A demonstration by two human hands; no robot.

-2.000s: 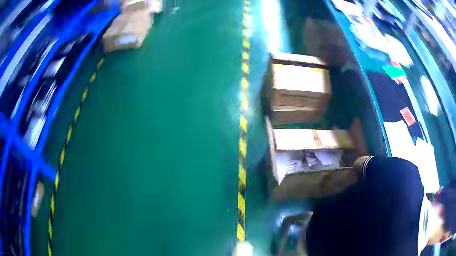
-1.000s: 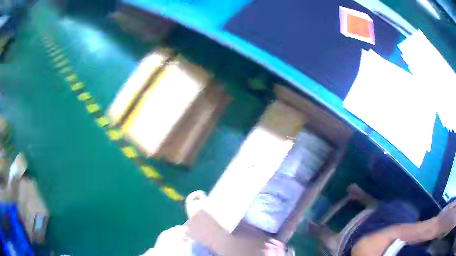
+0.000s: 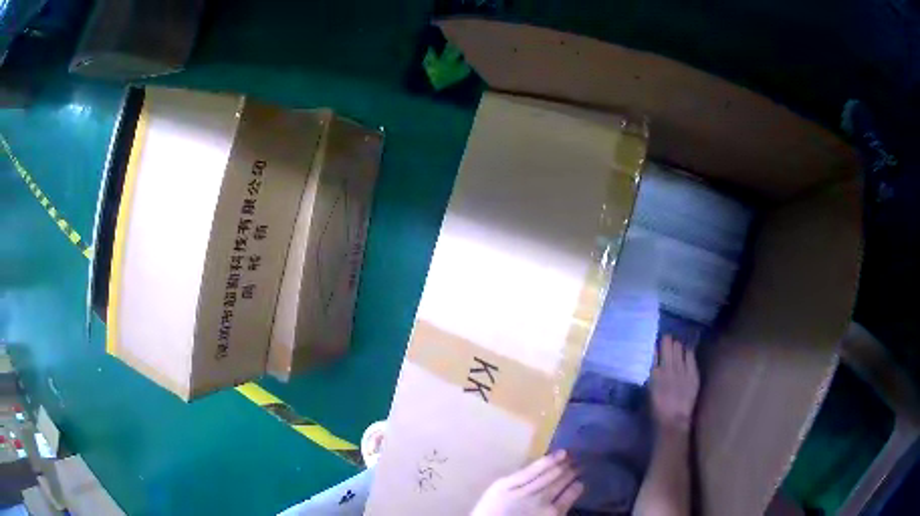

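Observation:
A large open brown carton [image 3: 772, 333] holds whitish plastic-bagged bundles [image 3: 686, 257], with greyer bagged ones nearer me. Its wide flap [image 3: 514, 242], marked "KK", is folded outward on the left. My right hand [image 3: 674, 381] is inside the carton, fingers extended against the near end of the bundles; its thumb and any grip are hidden. My left hand [image 3: 530, 489], cut off by the bottom edge, lies at the inner edge of the flap, fingers extended and a little apart over the grey bags, with nothing seen in it.
Another brown carton [image 3: 288, 242] with printed characters stands on the green floor to the left. Yellow-black floor tape [image 3: 293, 421] passes behind it. A brown box [image 3: 136, 35] is at the top left. A pale stool-like frame [image 3: 888, 403] stands right of the open carton.
The view has swung down and closer to the open carton, and the bench has left it. Both my hands are now at or inside the carton.

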